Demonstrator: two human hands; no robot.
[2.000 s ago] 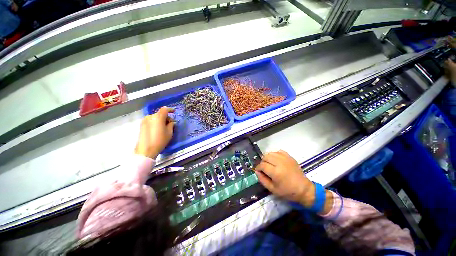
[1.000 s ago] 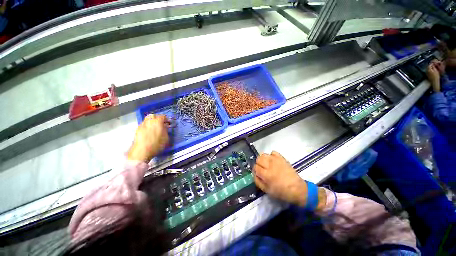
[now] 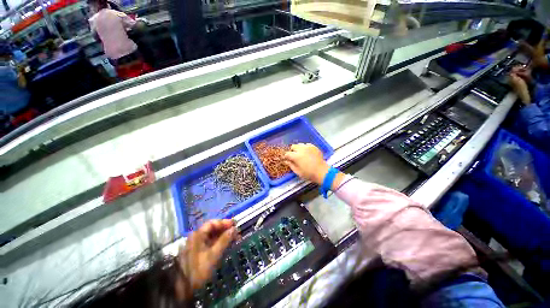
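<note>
A green circuit board panel (image 3: 271, 271) lies in a black carrier (image 3: 322, 240) on the conveyor. The left blue tray (image 3: 199, 207) holds silver-grey leaded components (image 3: 239, 174). The right blue tray (image 3: 307, 133) holds orange leaded components (image 3: 271, 157). My right hand (image 3: 306, 162), with a blue wrist band, reaches into the right tray, its fingertips at the orange pile; whether it grips any is hidden. My left hand (image 3: 208, 246) is over the carrier's left back part, thumb and fingers close together; it is blurred and I cannot tell whether it holds a component.
A small red tray (image 3: 128, 181) stands left of the blue trays. Another loaded carrier (image 3: 429, 141) sits further right on the conveyor. A blue tote (image 3: 512, 171) with clear bags is at the right. Another person's hands (image 3: 520, 78) are at the far right; a person in pink (image 3: 114, 33) is at the back.
My right hand has moved from the carrier's right edge into the orange components. My left hand has left the left tray and come down to the carrier. The view has tilted up.
</note>
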